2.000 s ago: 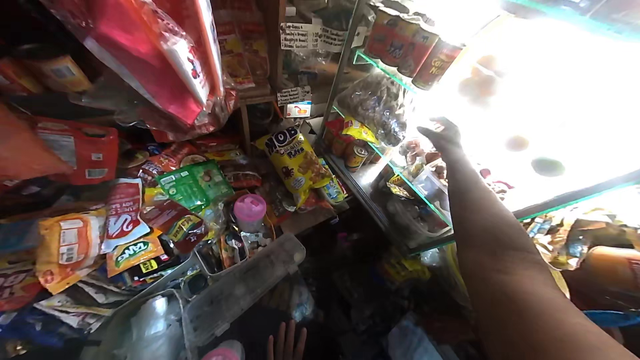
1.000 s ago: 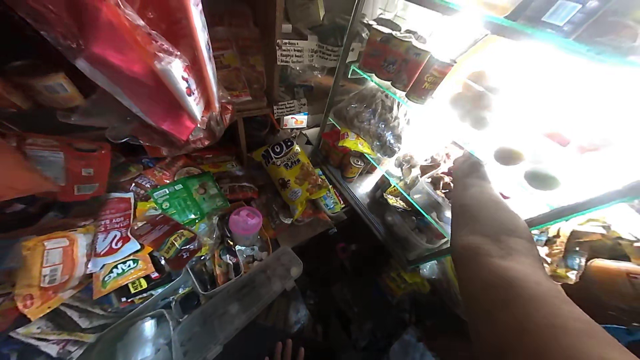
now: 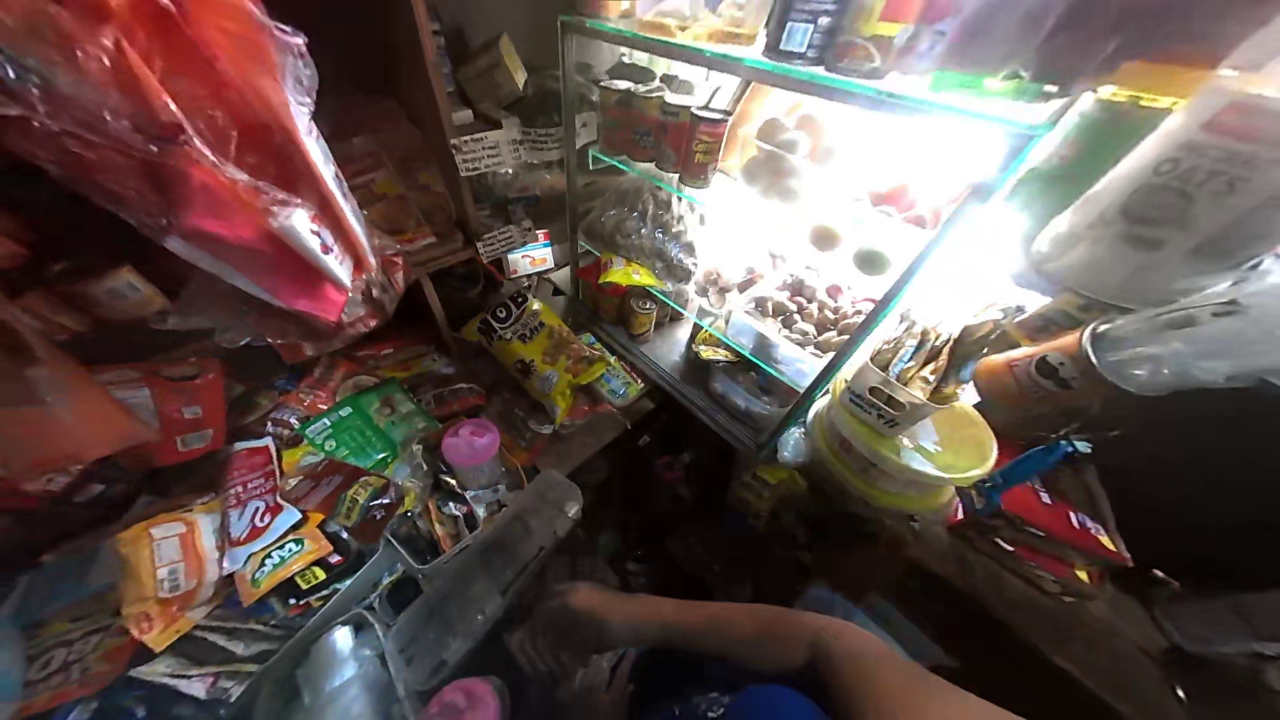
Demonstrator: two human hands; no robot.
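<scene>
My right hand (image 3: 565,625) is low in the middle of the view, blurred, with its forearm coming from the lower right. It is beside the grey plastic bin (image 3: 480,570); its fingers are too dark and smeared to show whether they hold anything. My left hand cannot be made out. A pink-lidded jar (image 3: 470,445) stands among sachets behind the bin, and another pink lid (image 3: 465,700) shows at the bottom edge. The yellow snack bag (image 3: 535,350) lies beyond them. Onions or similar round produce (image 3: 810,315) sit in the lit glass case.
Snack and drink packets (image 3: 170,565) cover the left side. A red plastic bag (image 3: 250,170) hangs at upper left. The glass case's edge (image 3: 870,330) rises on the right, beside a yellow-lidded tub (image 3: 930,450), an orange Pringles can (image 3: 1040,375) and cans on a shelf (image 3: 705,145).
My right hand has come away from the lit glass case and down beside the grey bin. The other hand, seen at the bottom edge earlier, is no longer distinguishable.
</scene>
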